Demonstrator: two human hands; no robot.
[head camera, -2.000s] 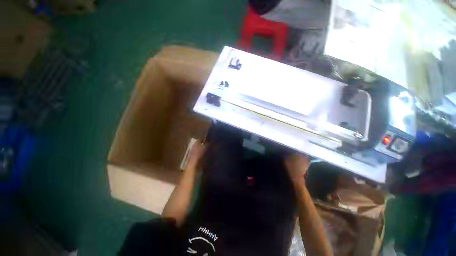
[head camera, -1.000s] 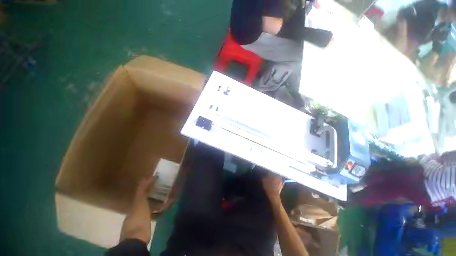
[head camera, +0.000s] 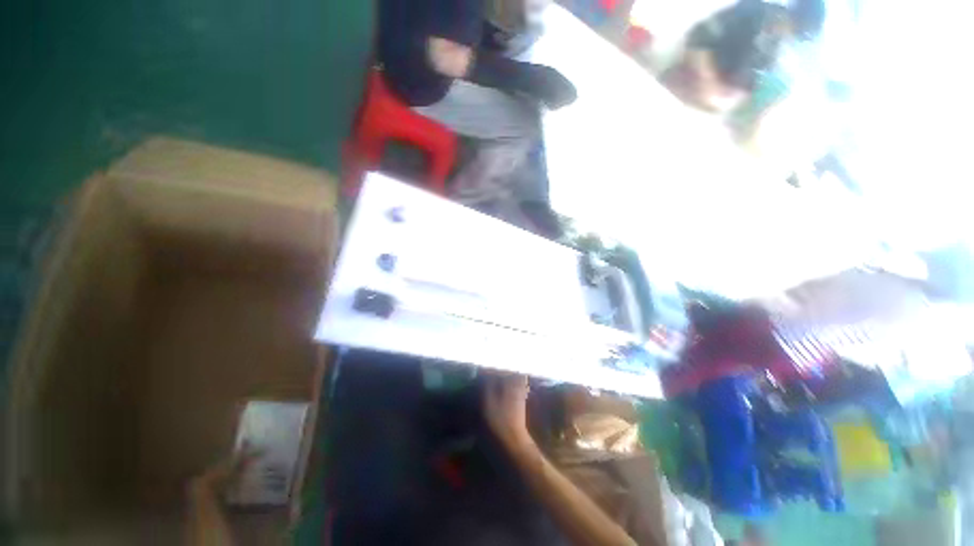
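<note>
My left hand (head camera: 221, 480) is low inside the large brown carton (head camera: 230, 235), blurred, with its fingers at the left side of a white product box (head camera: 273, 448). Whether it grips the box cannot be told. The box shows dark print and lies near the carton's right wall. My right hand (head camera: 506, 403) is at the front edge of the white heat sealer (head camera: 459, 256), partly hidden by the board, and its grip is unclear. The sealer lies tilted across the view, with small black blocks at its left end.
A smaller brown carton (head camera: 609, 469) stands right of my right forearm. Behind the sealer are a red stool (head camera: 401, 128), a seated person in dark clothes (head camera: 433, 48) and a glaring white worktable (head camera: 652, 160). Blue equipment (head camera: 737, 437) is at the right.
The view has swung right, so the sealer and cartons sit further left. My left hand has gone from near my lap to beside the white box in the carton. My right hand stays by the sealer's edge.
</note>
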